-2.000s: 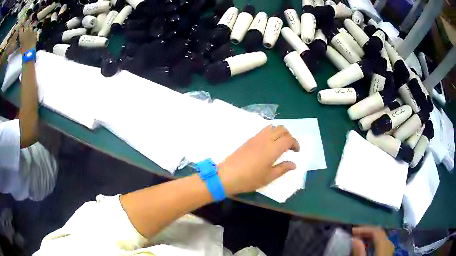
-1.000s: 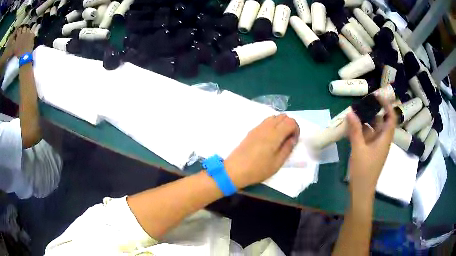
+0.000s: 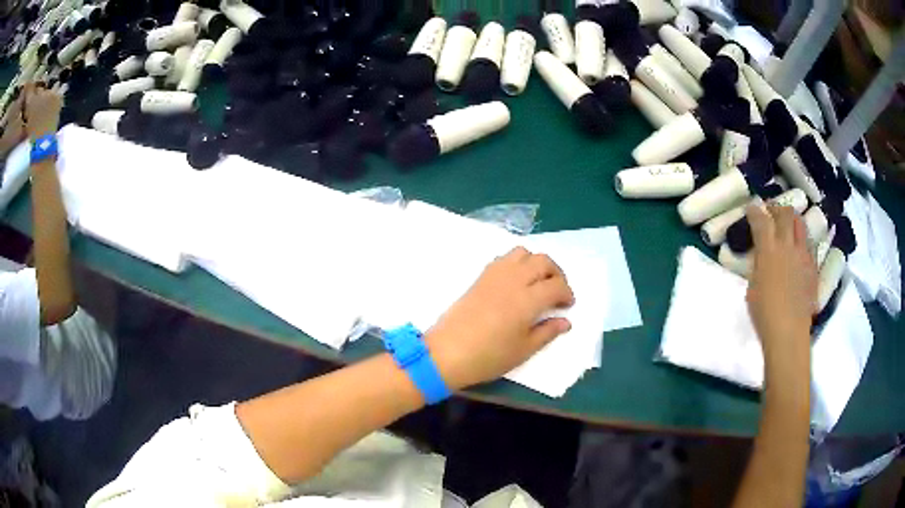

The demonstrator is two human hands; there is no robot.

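My left hand (image 3: 506, 317), with a blue wristband, rests palm down on the white sheets (image 3: 581, 347), fingers slightly bent. A thin bluish-white sheet (image 3: 617, 283) sticks out from under them. My right hand (image 3: 781, 263) is over the front of the right pile of cream-and-black units (image 3: 714, 195). Its fingertips are at a black end (image 3: 739, 235); whether they grip it is hidden. A cream unit with a black end (image 3: 471, 126) lies alone near the middle.
A long white run (image 3: 268, 233) lines the table's near edge. Black pieces (image 3: 308, 89) are heaped at the back. A white pad (image 3: 710, 322) lies under my right forearm, with crinkled clear film (image 3: 506, 216) beyond my left hand. A neighbour's arm (image 3: 50, 228) is at left.
One second ago my right hand held a cream-and-black unit near the sheets. It has moved right to the pile, and that unit is no longer over the sheets. My left hand stays on the sheets.
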